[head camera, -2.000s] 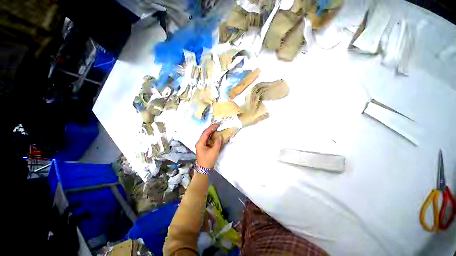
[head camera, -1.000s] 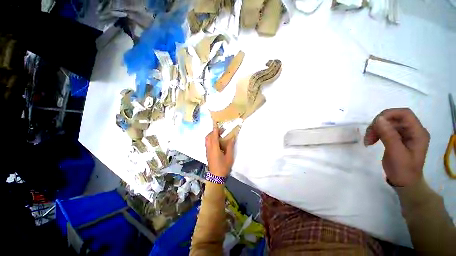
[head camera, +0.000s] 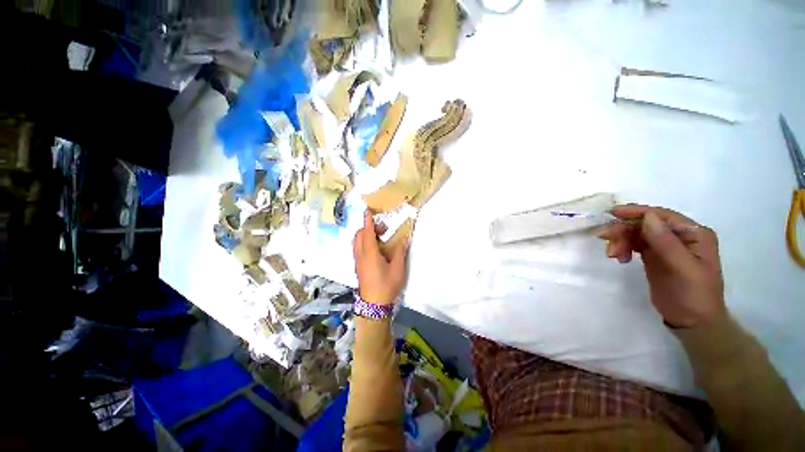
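My left hand (head camera: 379, 265) holds the near end of a tied bundle of khaki cut pieces (head camera: 424, 154) at the table's front edge. A small white printed ticket (head camera: 394, 221) shows on the bundle by my fingertips. My right hand (head camera: 675, 260) holds a thin pale stick, perhaps a marking pen (head camera: 583, 214), between thumb and fingers, pointing left. It is over a pale narrow rectangle with dark edges (head camera: 530, 222), which lies on the white cloth. Part of the rectangle is hidden by the stick and fingers.
More bundles (head camera: 428, 26) and blue mesh (head camera: 252, 115) are heaped at left and back. Scissors (head camera: 797, 199) lie at far right. A white piece with dark edges (head camera: 671, 95) lies at back right. A blue bin (head camera: 207, 410) and scraps are below the table's left edge.
My right hand has come in from the right and now holds the thin stick. My left hand stays at the bundle. The view has shifted, and the rectangle has tilted slightly.
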